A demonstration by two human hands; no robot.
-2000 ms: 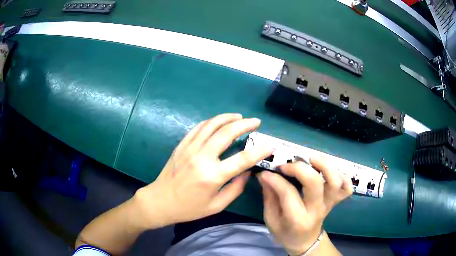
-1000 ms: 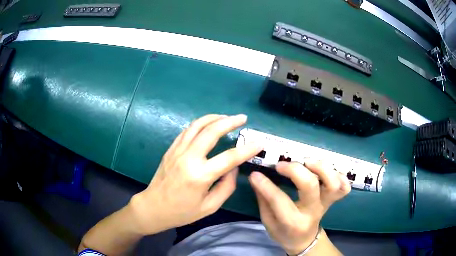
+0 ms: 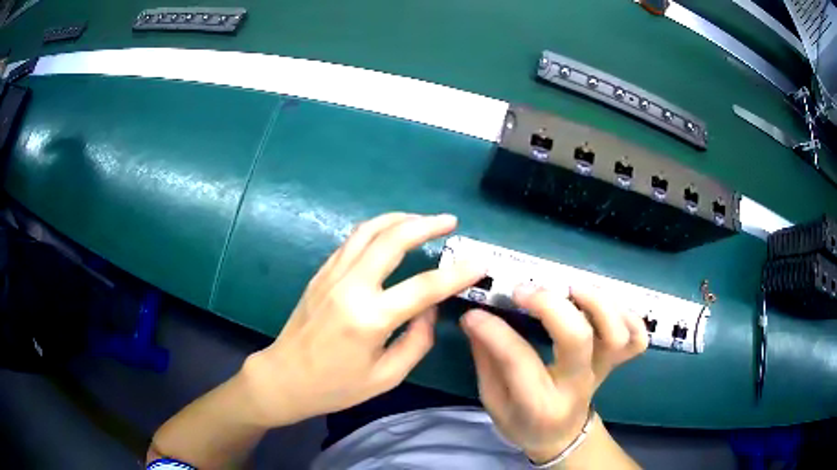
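A six-opening strip housing (image 3: 587, 290), glaring silver-white, lies before me on the green worktop, slanting down to the right. My left hand (image 3: 344, 317) is spread at its left end. The index fingertip touches the top beside the first opening; the thumb is apart below. My right hand (image 3: 551, 367) is over its middle, fingertips on the top and thumb at the near edge, hiding several openings. Whether the right fingers pinch the housing or a small part is hidden. The two openings at the right end show.
A tall dark stack of housings (image 3: 610, 197) stands just beyond. A dotted strip (image 3: 624, 96) and another (image 3: 190, 20) lie on the belt. Dark stacks (image 3: 801, 268) stand at right, near a thin pen-like tool (image 3: 761, 344). Copper bits (image 3: 707, 292) lie by the housing's right end.
My right thumb and fingers have parted from the close pinch seen two seconds ago. My left hand has drawn slightly back left. The strips on the belt have moved right.
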